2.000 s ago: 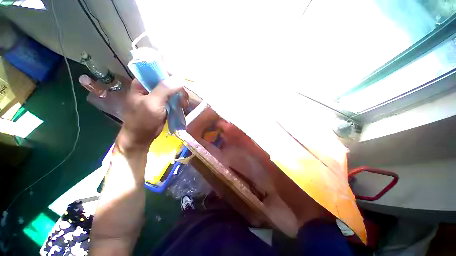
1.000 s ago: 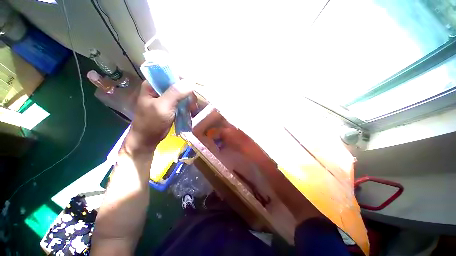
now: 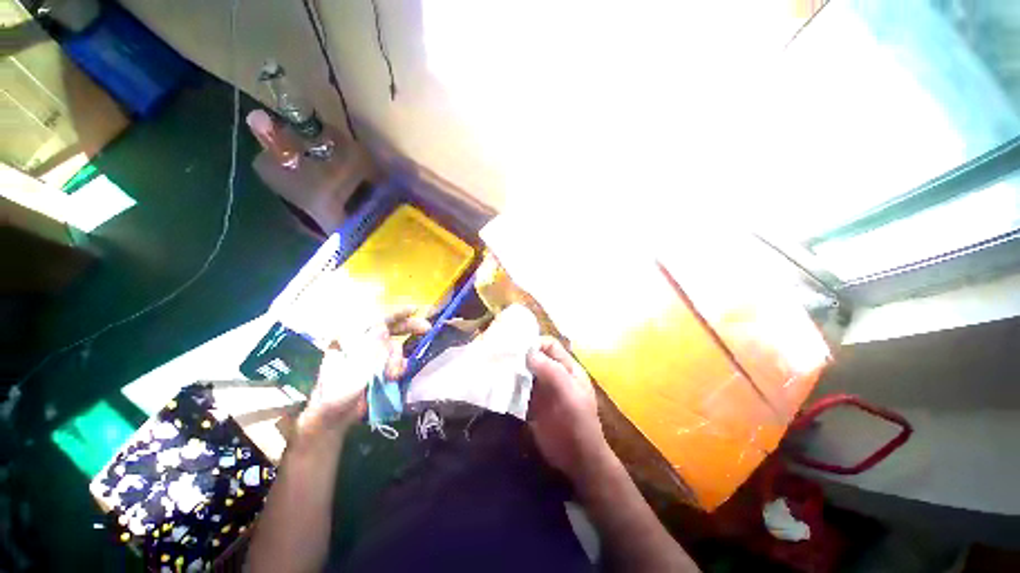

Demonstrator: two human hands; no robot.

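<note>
My left hand [image 3: 336,386], bare, is closed on a pale blue face mask [image 3: 384,398] low in the middle. A thin white ear loop hangs below the mask. My right hand [image 3: 565,403], bare, grips the right edge of a pale white piece [image 3: 475,367], which is spread between my hands above my lap. I cannot tell whether this piece is a white mask, a sheet or the pale side of a mask. Glare washes out my left fingers and the white piece's upper part.
An orange-covered carton [image 3: 682,392] stands at right by the bright window. A yellow-filled blue crate [image 3: 408,263] lies beyond my hands. Bottles [image 3: 293,118] stand on a stool at upper left. A black-and-white patterned item [image 3: 179,476] is lower left; a red handle [image 3: 856,434] is right.
My left hand has moved down toward my lap with the blue mask. My right hand now shows, holding the white piece. The open carton flap has gone from view and the crate shows more fully.
</note>
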